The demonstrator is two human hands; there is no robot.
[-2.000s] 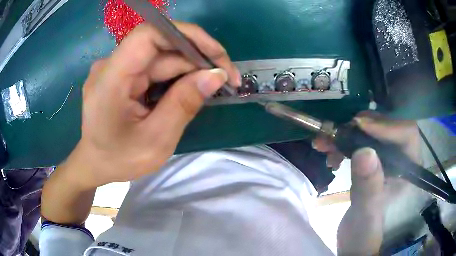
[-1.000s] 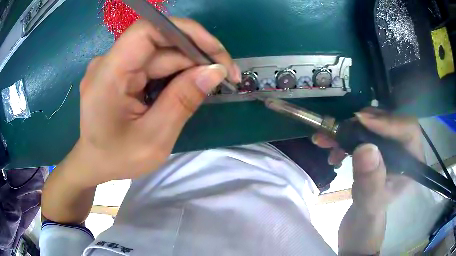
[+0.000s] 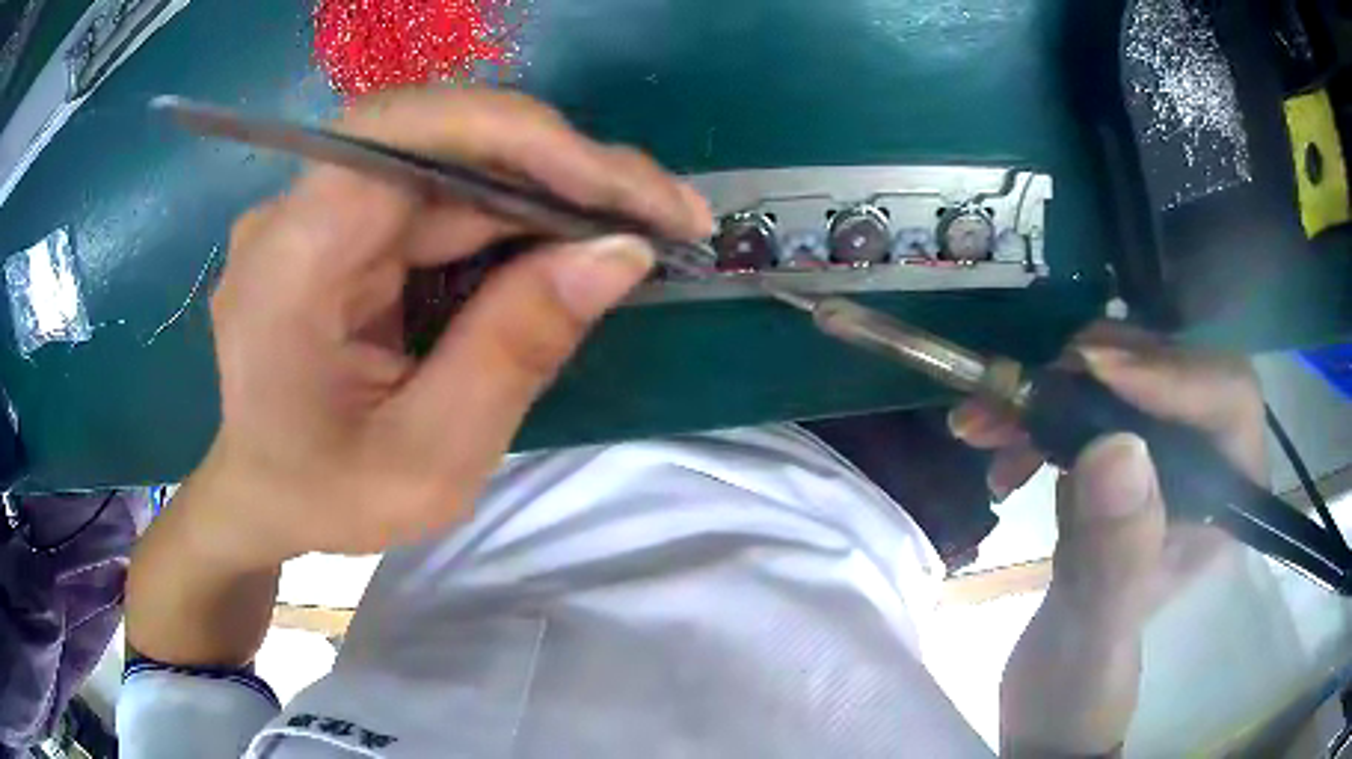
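A silver metal strip (image 3: 890, 190) with a row of round parts lies on the green mat. My left hand (image 3: 401, 326) covers its left end and pinches grey tweezers (image 3: 430, 175), tips low over the strip beside a dark round part (image 3: 744, 240). Thin red wire pieces show along the strip's near edge. Whether the tweezer tips hold a piece is too small to tell. My right hand (image 3: 1142, 460) holds a soldering iron (image 3: 919, 352) by its black handle. The iron's thin tip is at the strip's near edge, right of the tweezer tips.
A pile of tiny red wires (image 3: 401, 42) lies beyond my left hand. A whitish shiny packet (image 3: 48, 289) and a thin pale strand are at far left. At right are a dark tray with silvery crumbs (image 3: 1186, 97), a yellow sponge (image 3: 1314, 163) and the iron's black cord.
The tweezers' rear end has swung left and lies lower across my left hand. The iron and my right hand have shifted slightly right. The strip sits slightly further right in view.
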